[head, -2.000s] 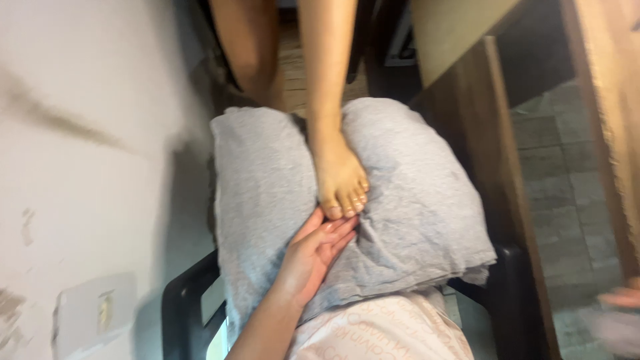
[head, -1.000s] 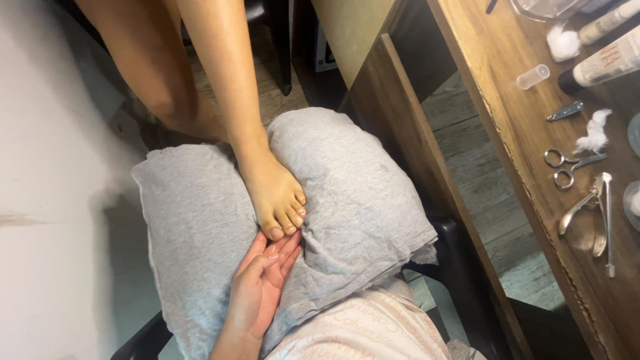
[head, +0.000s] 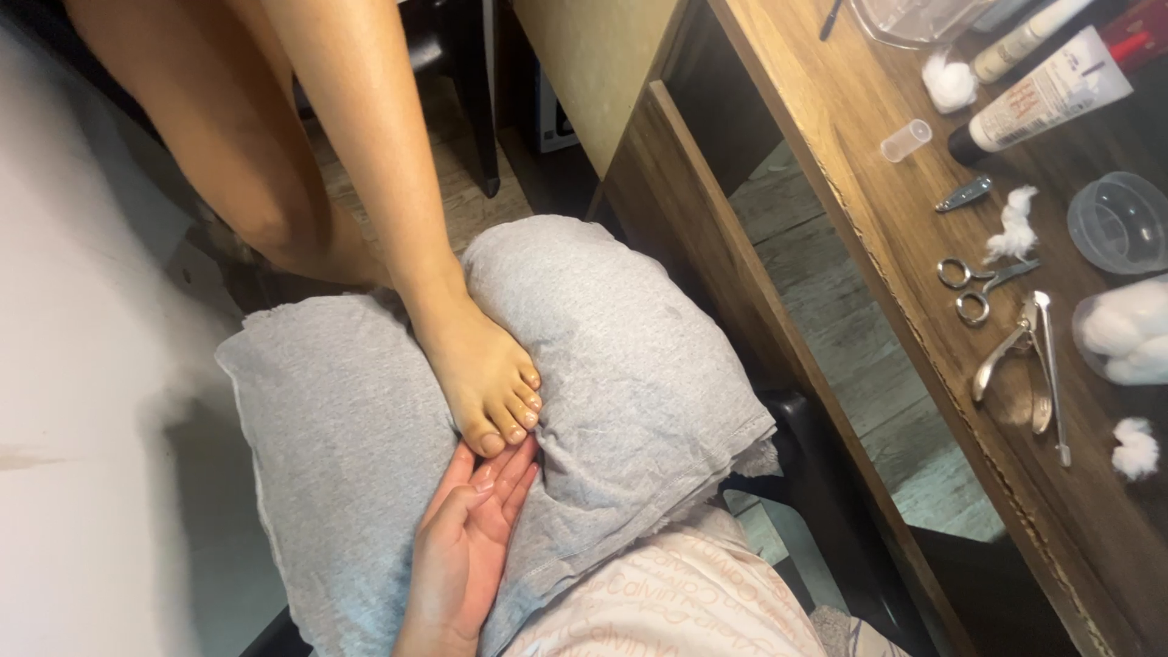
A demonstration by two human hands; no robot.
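Another person's bare foot (head: 479,365) rests on a grey cloth (head: 620,365) draped over my lap. My left hand (head: 479,520) lies palm up below the foot, its fingertips tucked under the toes; the fingers look loosely extended and do not close around the foot. The cloth dips between two raised parts, and the foot sits in that dip. My right hand is out of the picture. Nearest on the right, on the wooden table, lie metal cuticle nippers (head: 1015,365), a thin metal pusher (head: 1054,383) and small scissors (head: 981,283).
The wooden table (head: 876,219) also bears cotton pieces (head: 1136,449), a tube (head: 1040,96), a clear round cup (head: 1121,222), a metal clip (head: 964,193) and a small clear cap (head: 906,140). A black chair arm (head: 794,456) stands right of my lap; a pale wall (head: 82,365) is at left.
The view has swung right, bringing the table and its tools into sight. Fingers seen at the right edge two seconds ago are gone from view. My left hand stays under the toes.
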